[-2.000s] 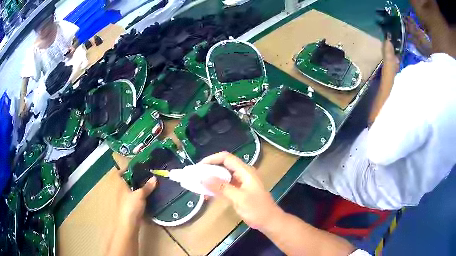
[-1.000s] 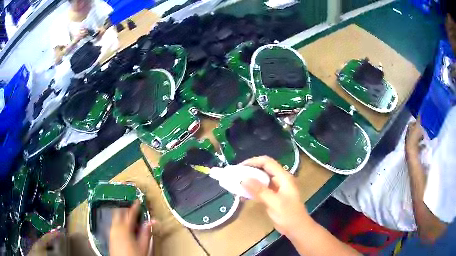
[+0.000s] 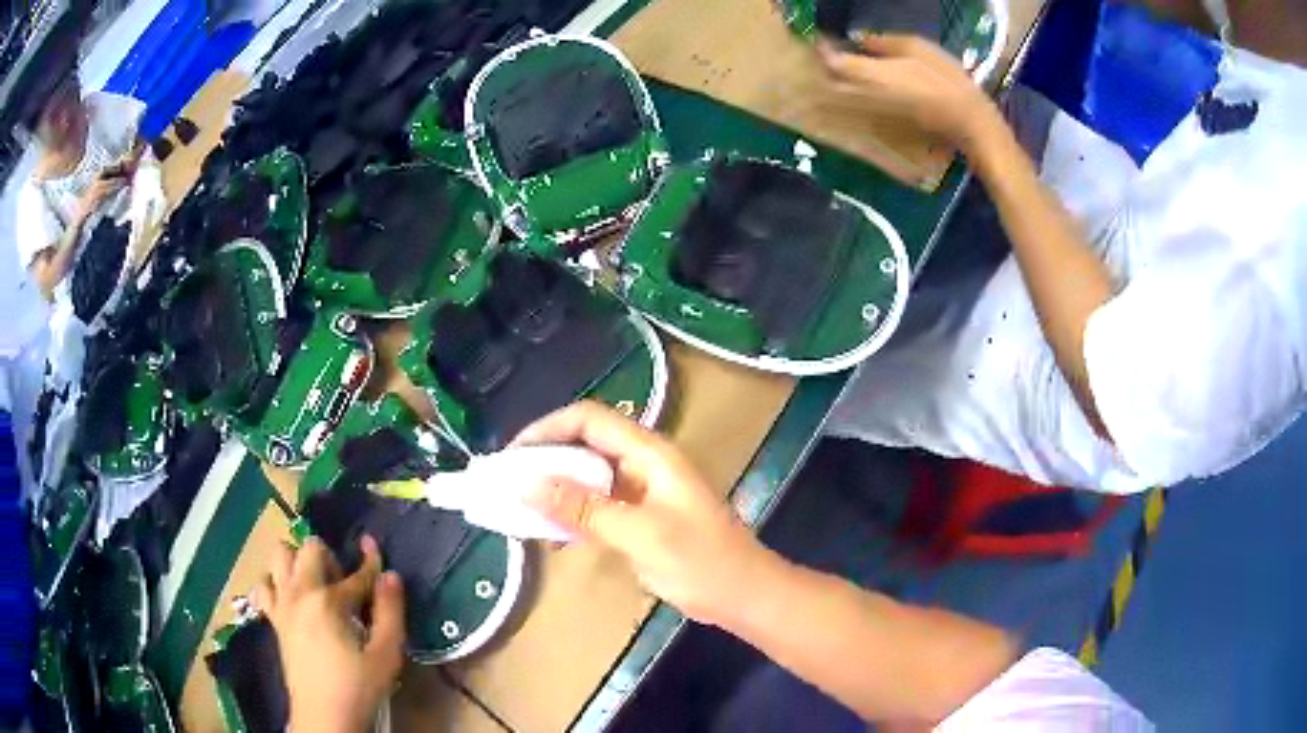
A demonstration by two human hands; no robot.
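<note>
My right hand (image 3: 631, 501) is closed around a white glue bottle (image 3: 502, 490). Its yellowish nozzle points left, over the black tray of a green car body shell (image 3: 473, 580) that lies on the tan board. My left hand (image 3: 330, 623) is at that shell's lower left edge, fingers on or just over it; whether it grips anything cannot be told. Another green shell (image 3: 247, 666) is partly hidden behind my left hand, at the bottom left. I cannot tell whether the nozzle touches the tray.
More green shells with black trays (image 3: 538, 337) lie behind and to the right. A heap of black parts (image 3: 337, 100) is at the back. A co-worker in white (image 3: 1204, 329) sits at the right, a hand by another shell; another person (image 3: 86, 179) is at the far left. A cardboard sheet (image 3: 559, 630) lies underneath.
The view has shifted. My left hand has moved from over the lower left shell to the edge of the shell under the nozzle. The co-worker's hand now reaches to the shell at the upper right.
</note>
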